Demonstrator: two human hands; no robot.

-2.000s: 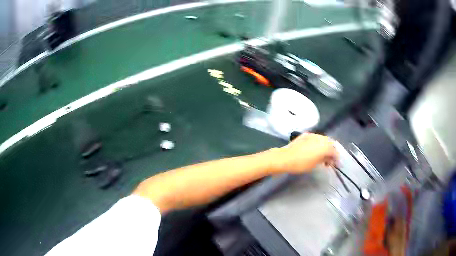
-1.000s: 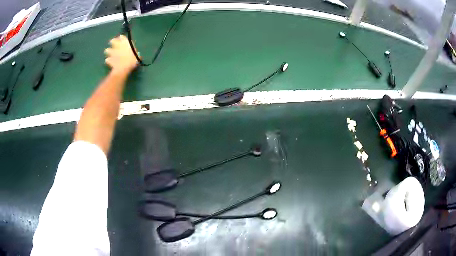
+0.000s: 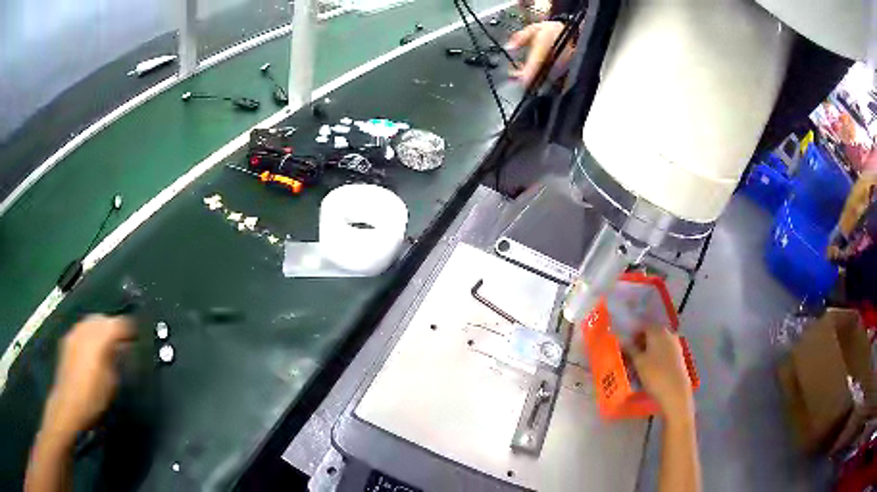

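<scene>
My left hand (image 3: 87,370) is blurred over the green bench at the lower left, beside black-handled stem parts; two of their pale heads (image 3: 164,343) show just right of it. I cannot tell if it holds one. My right hand (image 3: 660,363) reaches into the orange parts box (image 3: 606,370) right of the horn; its fingertips are hidden inside. The silver welding horn (image 3: 598,274) points down above the machine base plate (image 3: 433,356). The slotted fixture bar (image 3: 532,415) lies bolted on the plate.
Hex key (image 3: 494,302) and flat wrench (image 3: 534,259) lie by the horn. White roll (image 3: 363,231), orange-black screwdriver (image 3: 281,181) and cable clutter are on the bench. Cream welder head (image 3: 685,115) stands above the plate. Another person's hand (image 3: 538,48) is at the far bench. Blue bins (image 3: 806,231) stand right.
The view has swung right from the belt to the welder. My left hand has come back from the belt to the near bench parts. My right hand has come into view in the orange box.
</scene>
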